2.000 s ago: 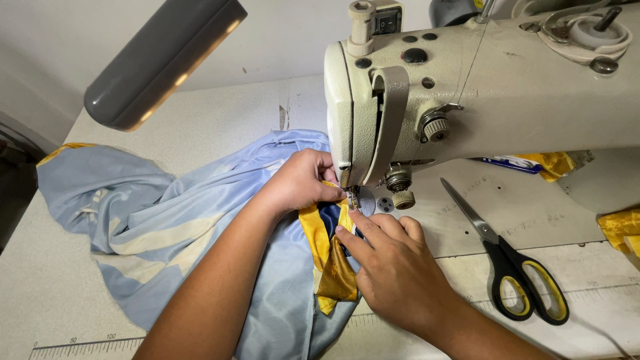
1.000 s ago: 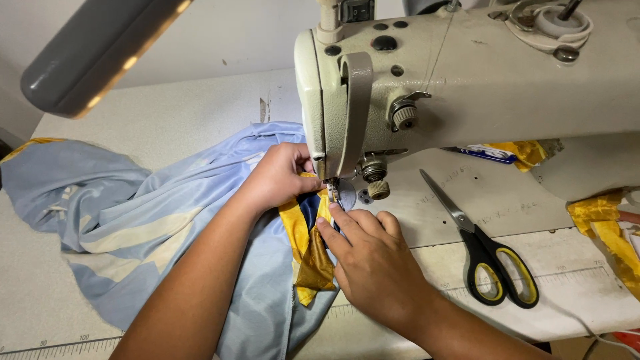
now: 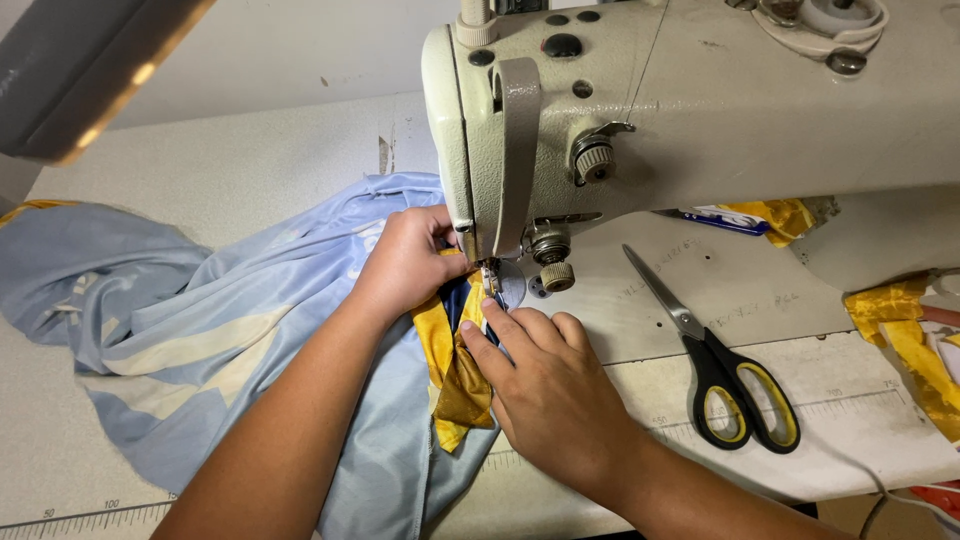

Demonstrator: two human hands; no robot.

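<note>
A light blue garment (image 3: 247,315) with pale stripes lies on the sewing table, its yellow and navy trim (image 3: 450,375) running under the presser foot (image 3: 490,277) of an industrial sewing machine (image 3: 510,127). My left hand (image 3: 409,259) is just left of the needle, thumb on the trim and the other fingertips partly hidden behind the machine head. With index and middle fingertips, my right hand (image 3: 551,375) presses the yellow trim in front of the foot. To the right of that hand lie scissors (image 3: 705,345) with black and yellow handles, blades slightly apart.
A lit lamp (image 3: 90,67) hangs at upper left. Behind the scissors are a blue-handled tool (image 3: 724,221) and a yellow scrap (image 3: 780,217). More yellow fabric (image 3: 900,337) lies at the right edge. A printed ruler (image 3: 112,517) follows the table's front. A cable (image 3: 874,480) hangs at lower right.
The view has shifted, moving the machine and lamp leftward in the picture. Both hands remain beside the presser foot, with no plain change in their hold.
</note>
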